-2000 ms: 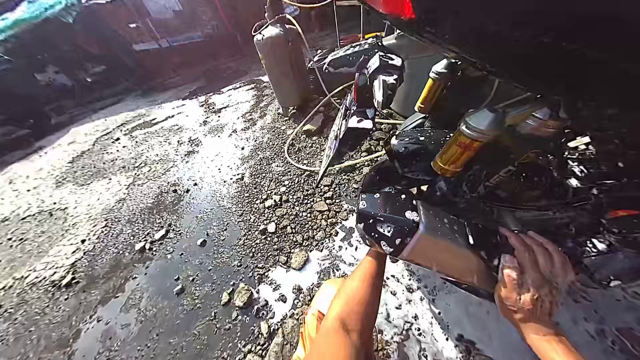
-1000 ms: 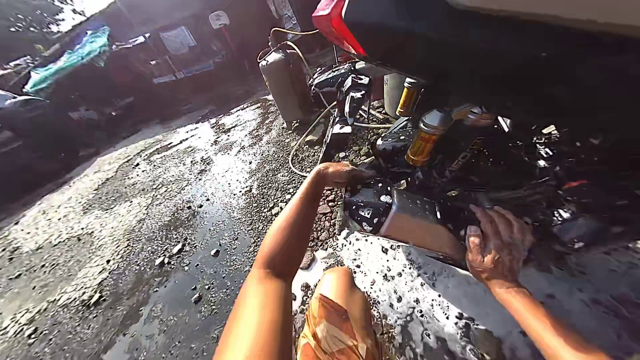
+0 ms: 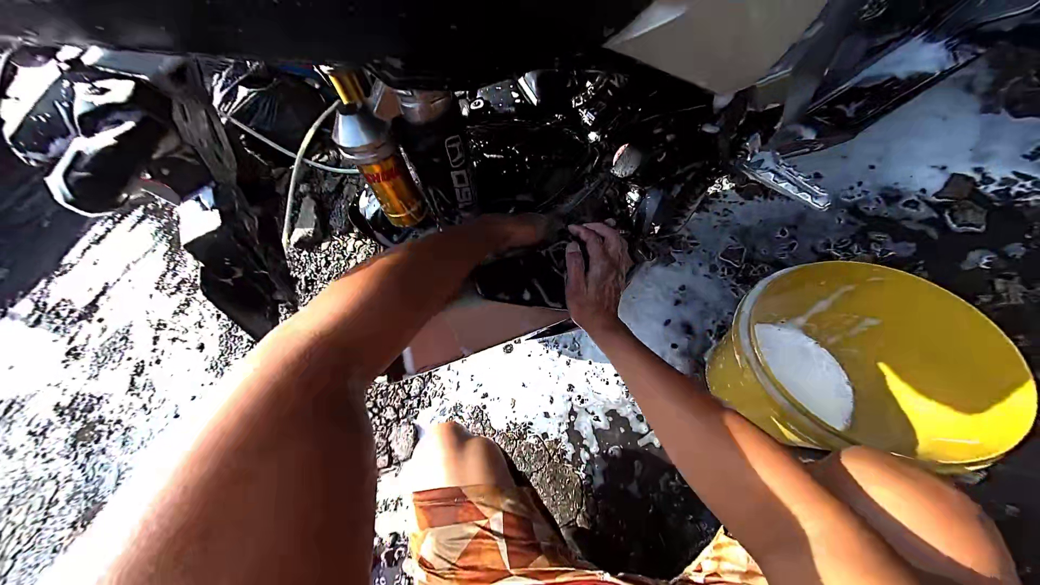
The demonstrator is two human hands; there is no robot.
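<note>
A wet black motorcycle fills the upper middle, its flat brown and black exhaust muffler low on the near side. My left hand reaches in above the muffler, its fingers lost in the dark parts. Right beside it, my right hand rests against the black part at the muffler's right end, fingers a little apart and bent, palm hidden. To the left of my hands stands a shock absorber with a gold reservoir.
At the right, by my knee, a yellow plastic bucket holds white suds. Foam lies on the wet ground. Black fairing parts and a pale hose are at the left. A metal footrest juts out behind the hands.
The view has swung right and down, showing the bucket. My left hand has moved from the muffler's left end to beside my right hand.
</note>
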